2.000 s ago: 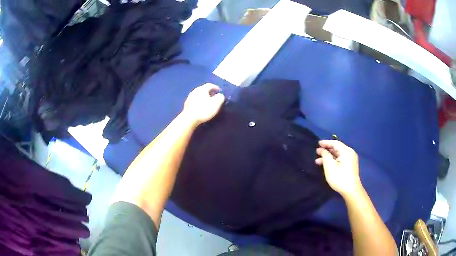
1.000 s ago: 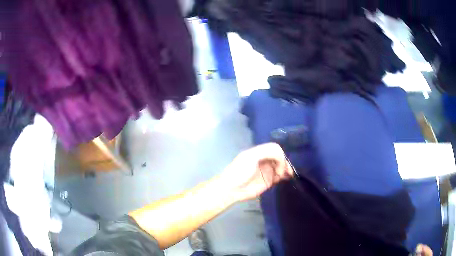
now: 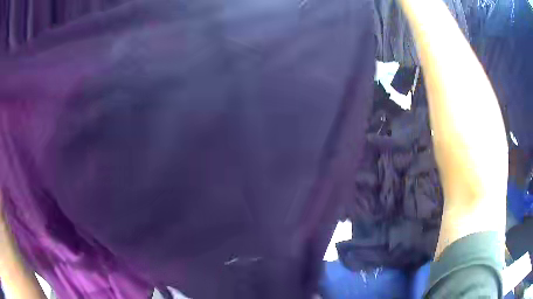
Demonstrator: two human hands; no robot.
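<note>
A dark plum garment (image 3: 204,134) is spread out and raised close in front of me, filling the left and middle of the view. It is blurred. My right forearm reaches up along the right side, and the hand is cut off by the top edge. Part of my left arm shows at the lower left edge; its hand cannot be made out. What holds the garment is out of the picture.
Purple hanging garments (image 3: 87,263) show at the lower left, behind the raised cloth. A crumpled dark garment pile (image 3: 397,175) lies right of it. Blue table cover (image 3: 362,281) shows below the pile. More dark cloth hangs at the upper right.
The dark garment has come up off the blue board and now hangs spread before me. The view has turned and lifted. My right arm has risen, its hand leaving the picture.
</note>
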